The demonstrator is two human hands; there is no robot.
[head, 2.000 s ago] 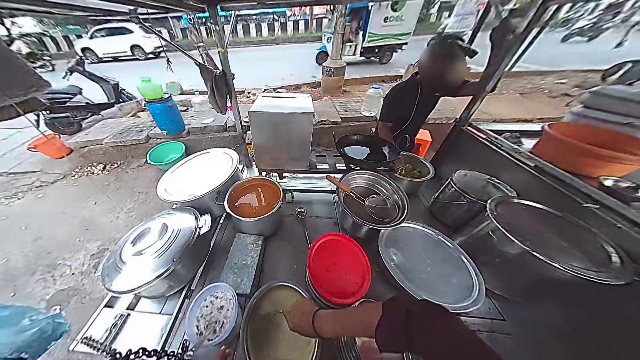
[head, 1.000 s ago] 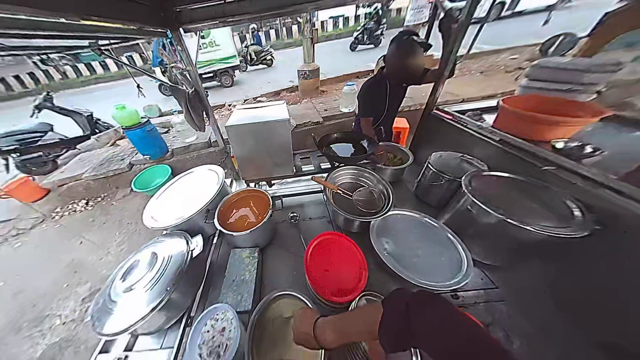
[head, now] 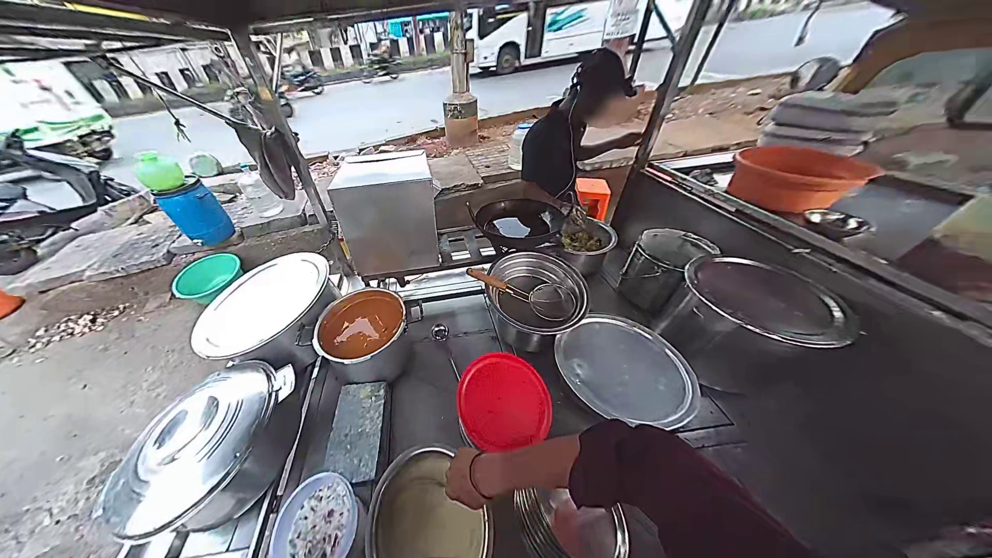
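Observation:
My right hand (head: 465, 478) is over the right side of a steel pot of pale liquid (head: 422, 511), its fingers curled and partly hidden; whether it holds anything cannot be told. My left hand is out of view. Left of the pot stands a white bowl of chopped onion-like pieces (head: 319, 521). Above my wrist lies a round red plastic lid (head: 504, 401). Below my forearm are stacked steel plates (head: 535, 527). Farther back are a pot of orange-brown gravy (head: 361, 325) and a steel pot (head: 527, 335) with a wooden-handled strainer (head: 550, 301) across it.
Large lidded pots (head: 190, 457) stand at the left, and more (head: 767, 302) at the right. A black wok of oil (head: 518, 223) sits at the back beside a bowl of green food (head: 585, 240). A person in dark clothes (head: 550, 151) is behind it. A metal post (head: 659, 101) rises at the right.
The view has turned somewhat. The person behind the wok has turned and drawn an arm back from the bowl of green food. My right hand stays at the pot of pale liquid.

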